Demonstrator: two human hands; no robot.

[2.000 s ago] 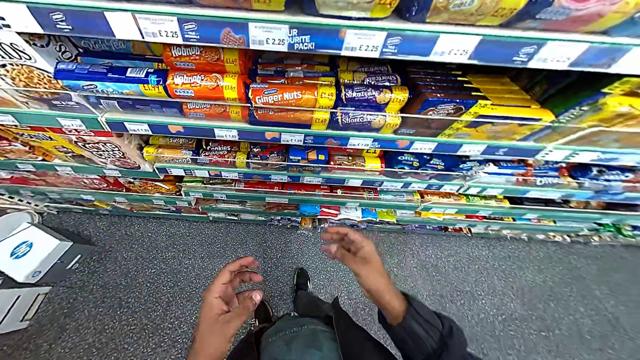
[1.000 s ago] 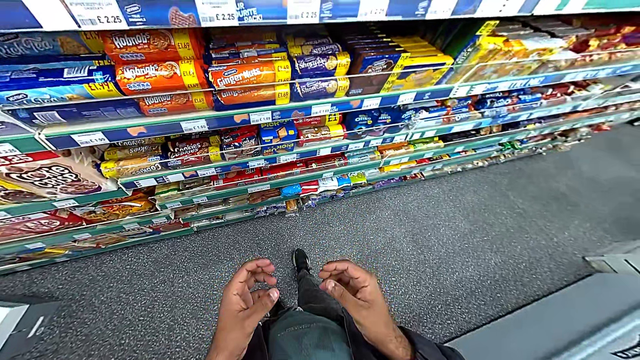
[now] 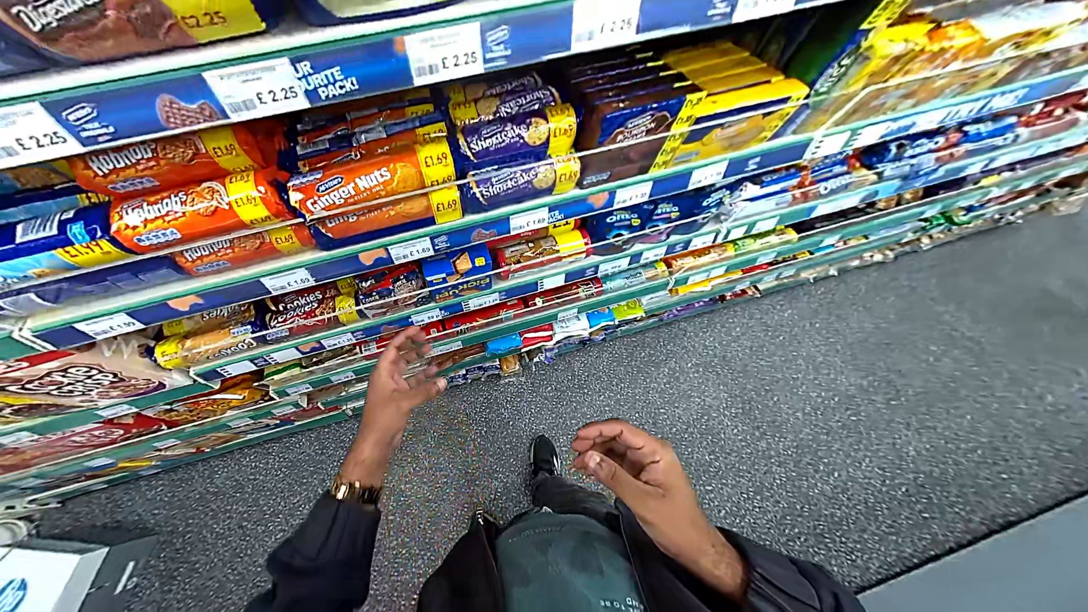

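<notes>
My left hand point(image 3: 403, 378), a gold-coloured watch at its wrist, is held up empty with fingers apart, in front of the lower biscuit shelves. Empty too is my right hand point(image 3: 631, 466), its fingers curled loosely above the floor near my body. Beyond them, packs of Hobnobs point(image 3: 191, 206), Ginger Nuts point(image 3: 370, 183) and Shortcake point(image 3: 510, 132) biscuits lie stacked on a shelf behind a clear front rail. One shelf lower are a blue biscuit pack point(image 3: 456, 270) and dark cookie packs point(image 3: 302, 308). Neither hand appears to touch any pack.
Shelf edges with price labels point(image 3: 442, 53) run across the view. Grey speckled carpet point(image 3: 765, 399) spreads below the shelving. My shoe point(image 3: 544, 456) stands on it. A white and grey box point(image 3: 64, 569) is at the lower left, and a grey surface point(image 3: 994, 561) borders the carpet at lower right.
My left hand has moved forward, away from my body and toward the shelves, its watch now showing. The view has turned and shifted since the oldest frame.
</notes>
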